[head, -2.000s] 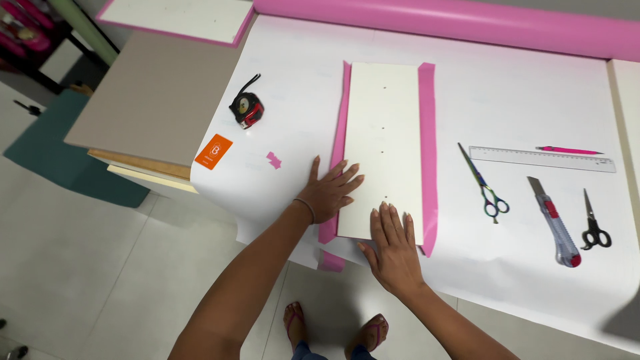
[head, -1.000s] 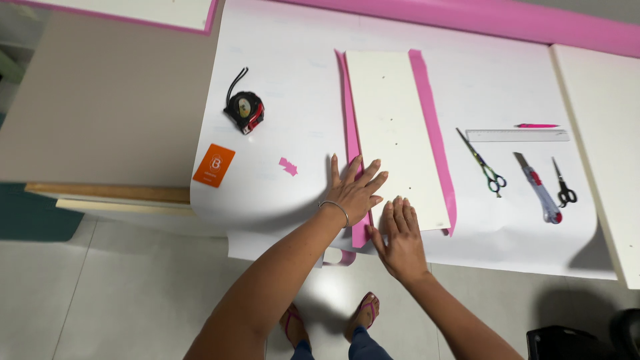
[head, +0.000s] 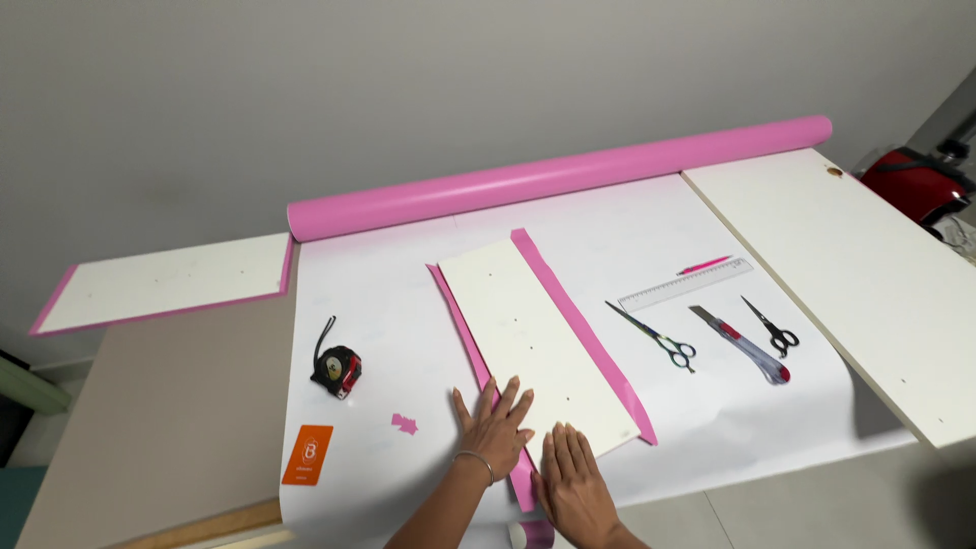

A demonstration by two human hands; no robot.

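A white rectangular board [head: 526, 335] lies slanted on white backing paper [head: 366, 305], with pink vinyl film [head: 583, 328] showing along both long sides. My left hand [head: 494, 435] presses its spread fingers on the board's lower left edge and the film beside it. My right hand [head: 570, 484] rests flat with fingers together on the board's near end, at its left corner. Neither hand grips anything. A curled pink strip [head: 540, 534] hangs below the near end, partly behind my right hand. A small pink scrap [head: 405, 424] lies to the left.
Left are a tape measure [head: 336, 371] and an orange card [head: 308, 455]; right are iridescent scissors [head: 663, 341], a utility knife [head: 743, 347], black scissors [head: 772, 328], a ruler [head: 686, 285] and a pink pen [head: 704, 265]. A pink vinyl roll [head: 534, 183] lies behind, white boards [head: 869, 290] [head: 183, 278] at both sides.
The board has turned so that its far end points more to the left. Both hands stay at its near end. The view has tilted up, showing the wall.
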